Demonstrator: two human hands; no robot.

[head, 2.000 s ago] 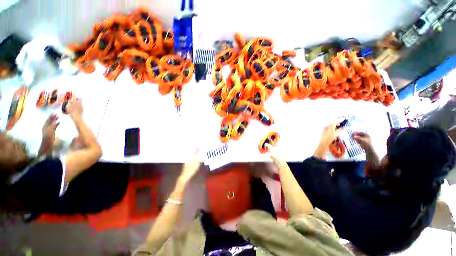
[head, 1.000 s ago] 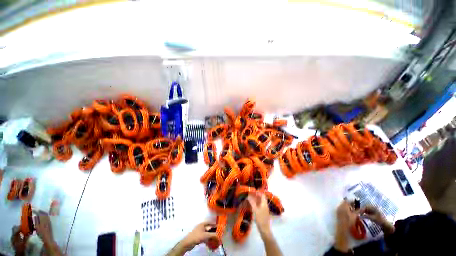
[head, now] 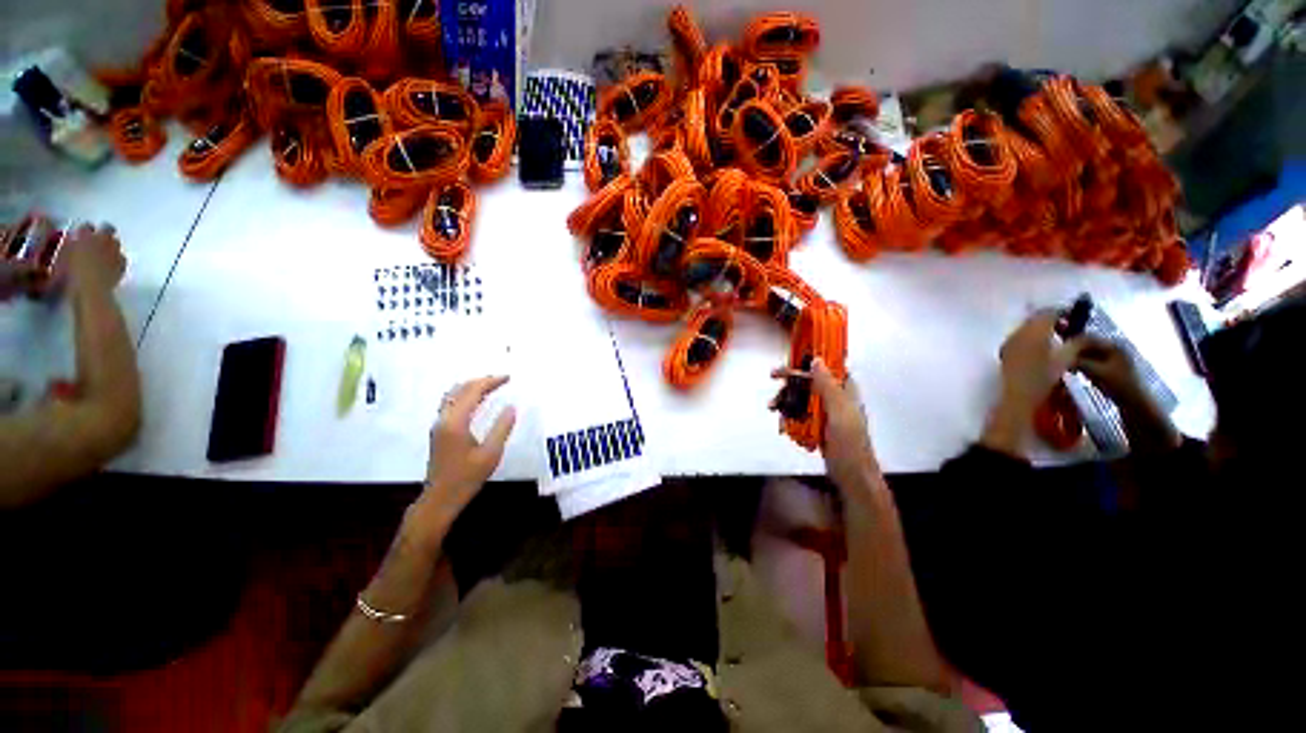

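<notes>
My right hand [head: 842,408] is closed around a coiled orange cable [head: 818,358] with black parts, held upright just over the table near its front edge. My left hand [head: 466,437] is open over the table's front edge, thumb and fingers apart, with nothing seen in it. The label sheet [head: 595,447], white with a row of dark blue-black rectangles, lies between my hands at the table edge. The small-label sheet [head: 430,298] with rows of tiny dark marks lies beyond my left hand. A single coil [head: 699,344] lies in front of the middle pile.
Piles of coils stand at the back left [head: 358,129], middle [head: 745,129] and right [head: 1003,172]. A phone [head: 247,400] and a yellow-green slim item [head: 352,375] lie at left. A blue bag [head: 487,43] stands behind. Other people's hands work at both sides.
The view has tilted down. My left hand has let go of the coil it held and is now open by the label sheet. My right hand has left the pile and holds a coil to its right.
</notes>
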